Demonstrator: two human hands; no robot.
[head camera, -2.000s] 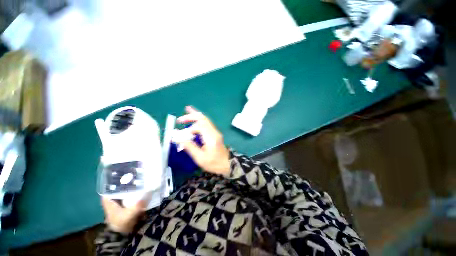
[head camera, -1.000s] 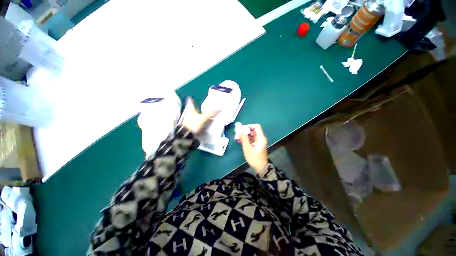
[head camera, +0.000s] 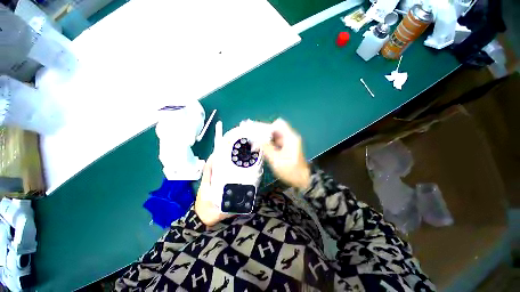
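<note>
A white security camera (head camera: 228, 171) is held in front of me, with its ring of round LEDs and dark lens face up. My left hand (head camera: 206, 197) grips its left side and lower end from beneath. My right hand (head camera: 288, 154) is at its upper right side, fingers bent and pinched around a small white piece (head camera: 278, 126), which is blurred. A white antenna stands at the camera's upper left. A second white camera (head camera: 179, 137) lies on the green mat to the left, its antenna pointing up right. The blue cloth (head camera: 170, 202) lies crumpled below it.
A white board (head camera: 165, 51) covers the back. A red cap (head camera: 342, 39), an orange bottle (head camera: 407, 33), a white bottle (head camera: 373, 42), a thin stick (head camera: 367, 87) and a white scrap (head camera: 397, 78) are at right. White cameras (head camera: 18, 239) and a cardboard box (head camera: 24, 162) are at left.
The held camera has turned so its LED ring and lens face show, and it has come nearer me. My left hand has moved down its left side; my right hand has moved up beside its head.
</note>
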